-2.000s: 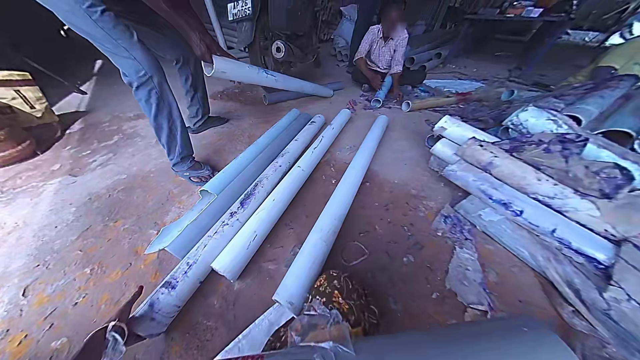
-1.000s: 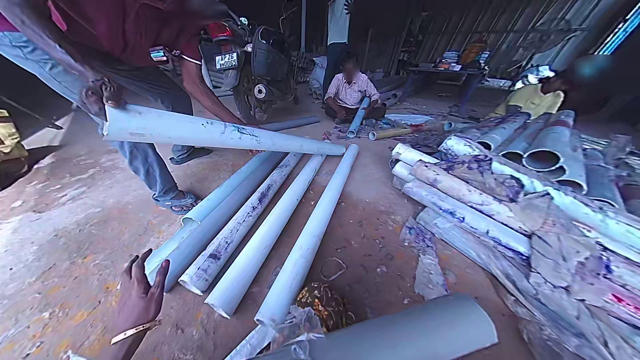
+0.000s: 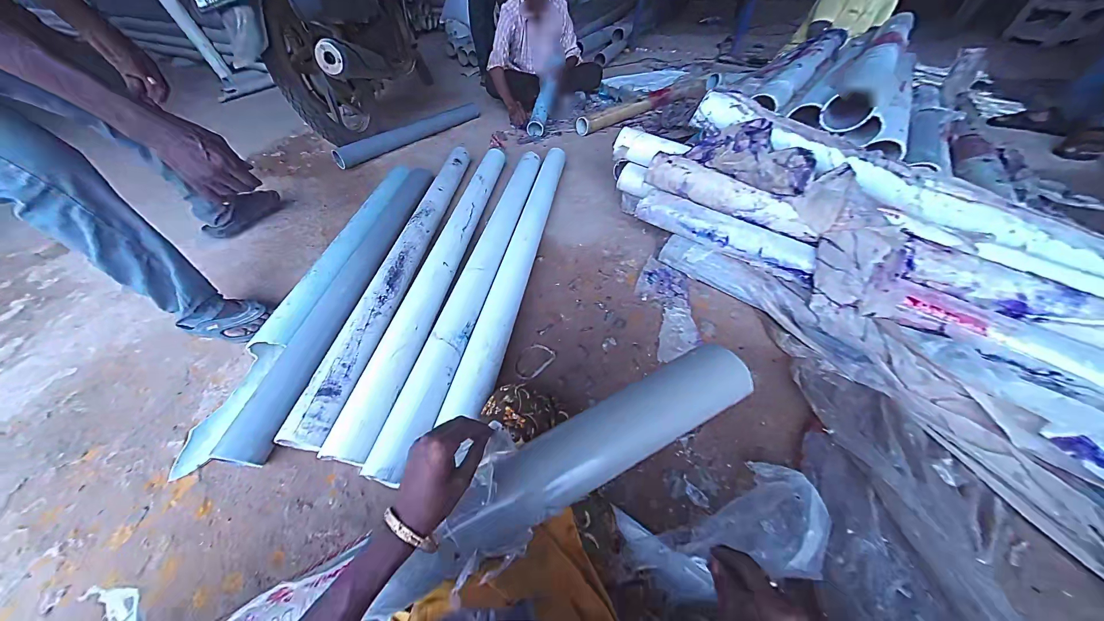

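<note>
A grey plastic pipe [image 3: 630, 423] lies slantwise across my lap. My left hand [image 3: 444, 470], with a bangle at the wrist, pinches clear plastic film [image 3: 492, 466] at the pipe's near side. My right hand [image 3: 750, 582] is at the bottom edge beside a crumpled clear plastic sheet [image 3: 776, 517]; it is dark and partly cut off, so its grip cannot be told. Ahead, several pale pipes [image 3: 423, 345] lie side by side on the floor, some with dark purple stains. At their left are a grey pipe [image 3: 345, 302] and a pale blue one with a broken end [image 3: 302, 319].
A pile of stained pipes [image 3: 733, 233] with plastic wrapping [image 3: 862, 345] fills the right side. A co-worker's leg [image 3: 112, 224] and hands are at the left. Another person [image 3: 535, 52] sits at the back near a motorcycle wheel [image 3: 319, 69] and a loose grey pipe [image 3: 405, 135].
The pipe the co-worker held a second ago is out of their hands, and another pale pipe lies in the row. My left hand has moved from the open floor to the film by the lap pipe.
</note>
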